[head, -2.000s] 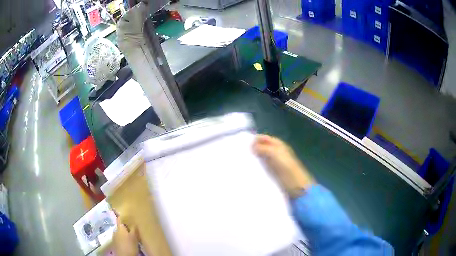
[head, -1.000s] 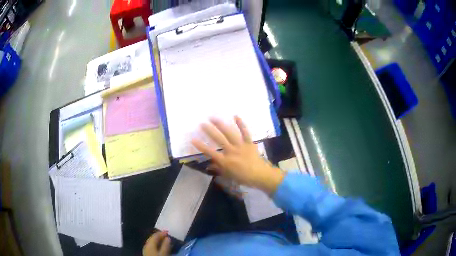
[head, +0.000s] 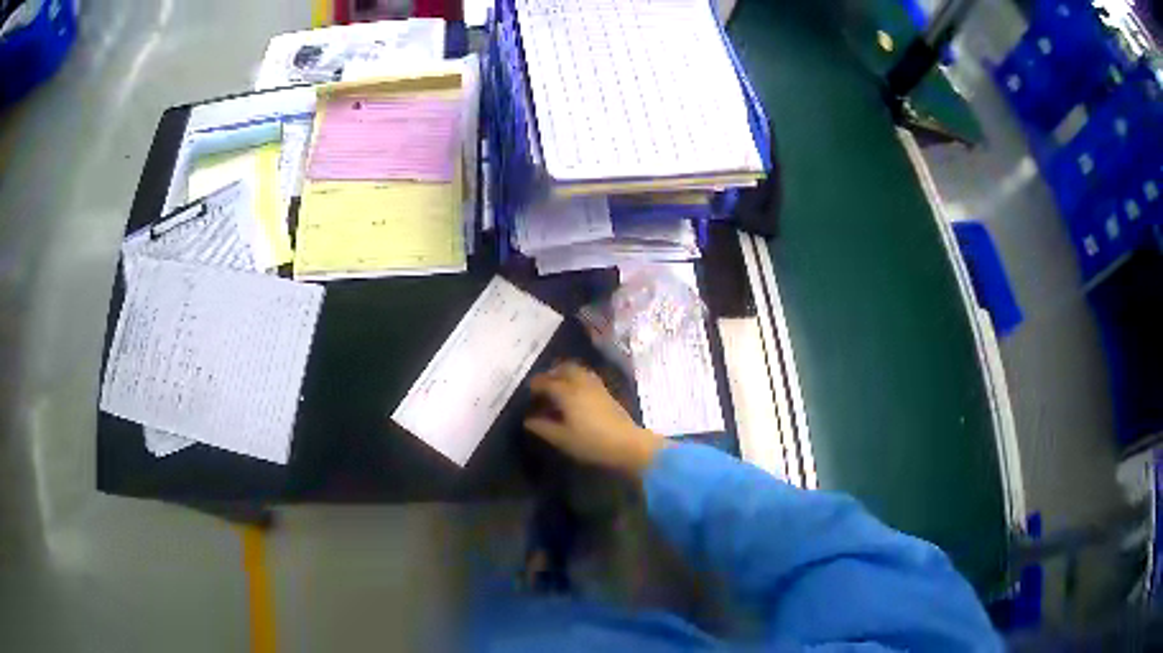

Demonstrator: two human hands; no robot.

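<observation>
My right hand point(head: 584, 415) is over the near edge of the black desk point(head: 370, 344), fingers curled down over something dark; whether it holds anything cannot be told. My left hand is not in view. A white slip point(head: 478, 367) lies slanted on the desk to the left of my right hand. A printed sheet with a crumpled, clear-looking piece on it point(head: 670, 344) lies to the right. A stack of ruled sheets point(head: 638, 96) rests on the blue file tray rack point(head: 504, 140) at the back.
A pink form point(head: 387, 138) lies over a yellow form pad point(head: 383, 230) at the back left. A clipboard with sheets point(head: 211, 220) and a white printed sheet point(head: 211, 351) lie at the left. A green bench point(head: 867, 306) with a pale rail runs along the right.
My right hand has left the clipboard sheet and moved down to the near desk edge. Ruled sheets now show on top of the rack. My left hand has left the white slip and the view.
</observation>
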